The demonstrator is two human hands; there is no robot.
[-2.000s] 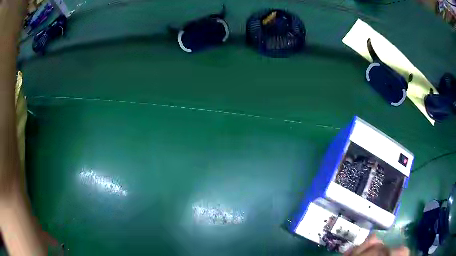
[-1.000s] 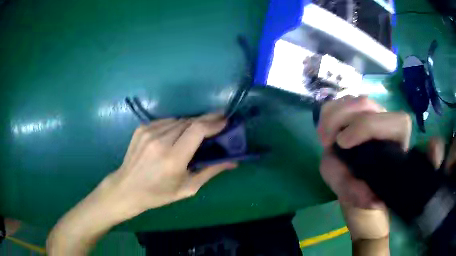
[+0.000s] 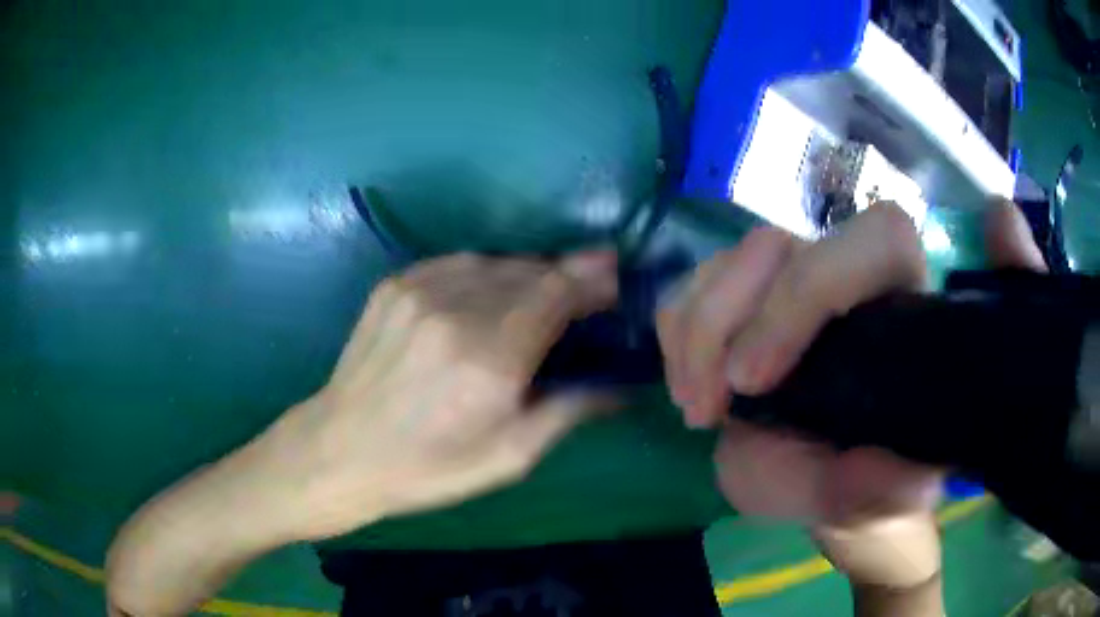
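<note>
A dark navy workpiece [image 3: 597, 353] is held above the green table by my left hand [image 3: 464, 362], fingers over its top and thumb below. Thin dark curved arms stick out from it toward the far side. My right hand [image 3: 808, 325] is wrapped round the front of a thick black electric screwdriver [image 3: 953, 374], which lies nearly level and points left at the workpiece. The bit is hidden or blurred, so I cannot tell whether it touches. Both hands are blurred.
The blue-sided white screw feeder [image 3: 772, 97] stands just beyond my right hand, with screws in its window. Another dark part [image 3: 1053, 223] lies right of the feeder. The green table's [image 3: 241, 133] near edge is close to my body, above a floor with yellow lines.
Since the last frame, my right hand and the screwdriver have moved left from the feeder's outlet to the workpiece. My left hand still holds the workpiece. The feeder appears farther right in view.
</note>
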